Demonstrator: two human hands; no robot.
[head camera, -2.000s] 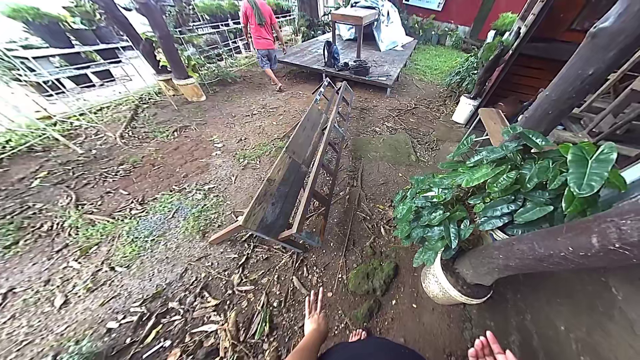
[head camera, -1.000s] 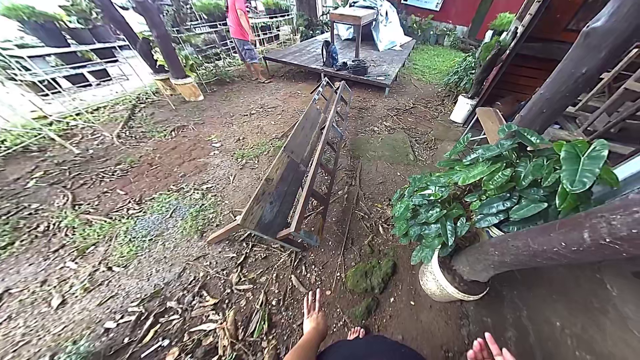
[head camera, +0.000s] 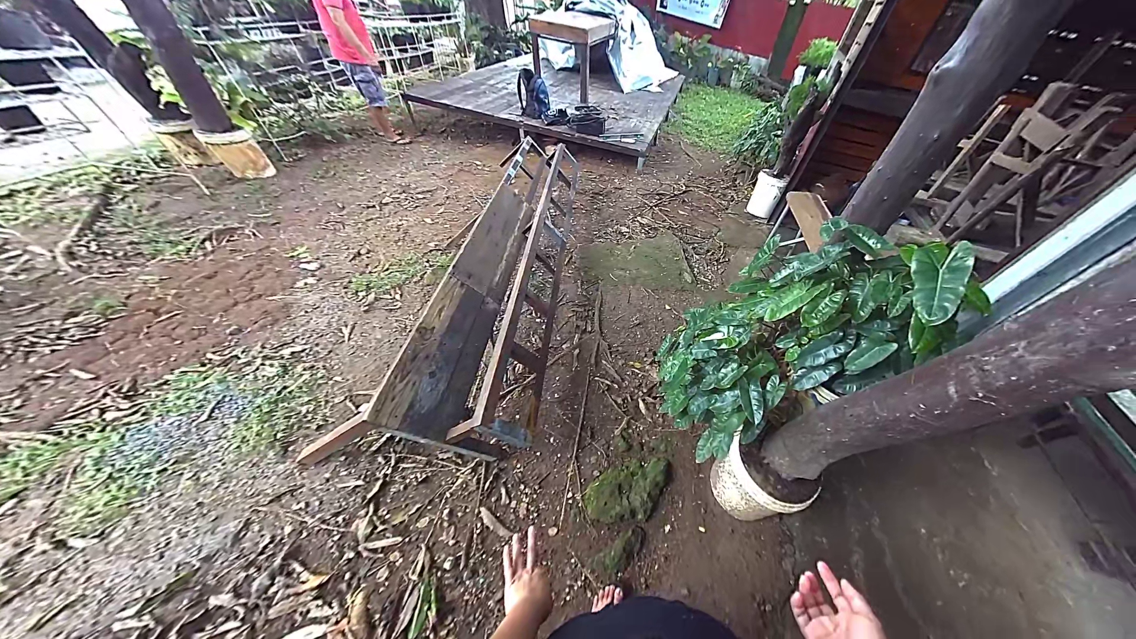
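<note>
My left hand (head camera: 527, 577) is held out low in the view with fingers apart, over soil and dry leaves, touching nothing. At the bottom right, my right hand (head camera: 832, 603) is palm up with fingers spread and holds nothing; it is above the concrete floor. Ahead of my left hand a long wooden bench-like frame (head camera: 444, 337) lies tipped on the ground, its slatted side to the right. A mossy stone (head camera: 627, 490) lies between my hands, further forward. The white pot (head camera: 750, 484) with leafy plants (head camera: 825, 311) stands beyond my right hand.
A low wooden platform (head camera: 470, 91) at the back bears a small wooden table (head camera: 572, 28), a backpack (head camera: 533, 94) and dark gear. Another person (head camera: 355, 67) stands left of it. Thick wooden posts (head camera: 967, 89) lean at the right. A white bucket (head camera: 765, 194) stands near the building.
The other person has moved left, away from the platform's front edge, between the earlier frames and now. My hands have barely moved, and the tipped wooden frame lies as before.
</note>
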